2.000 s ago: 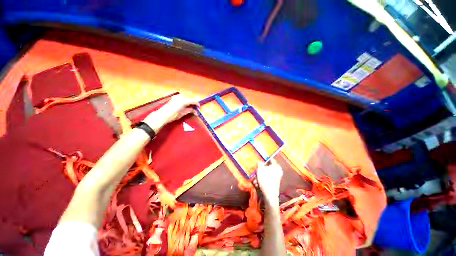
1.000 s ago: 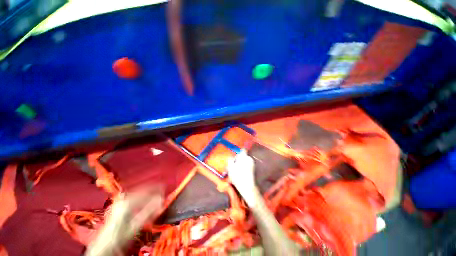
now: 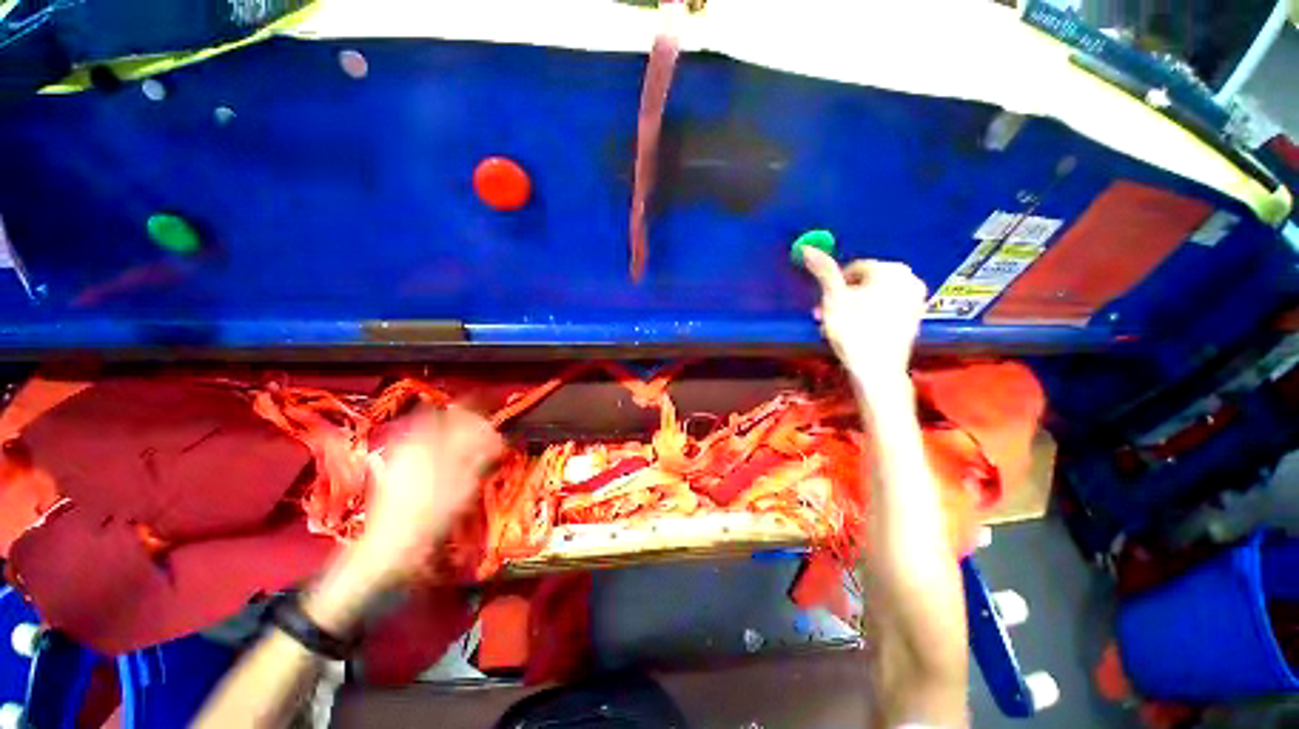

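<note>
My right hand [image 3: 872, 316] is raised to the blue press beam [image 3: 570, 271]. Its thumb is at the right green button [image 3: 812, 245], the other fingers look curled, and it holds nothing. My left hand [image 3: 439, 467] is blurred over the orange scrap strips [image 3: 641, 477] at the bed's near edge; whether it grips any is unclear. Dark red sheet material [image 3: 171, 470] lies at the left and hangs over the edge. The blue cutting die is not visible.
A red button [image 3: 502, 184] and another green button [image 3: 174, 232] are on the beam. A blue tub [image 3: 1204, 620] stands on the floor at right. Blue parts with white knobs are below the bed. The beam hides the bed's rear.
My right hand has left the die and moved up to the right green button. My left hand remains blurred over the near side. The view has shifted, and the die has gone out of sight.
</note>
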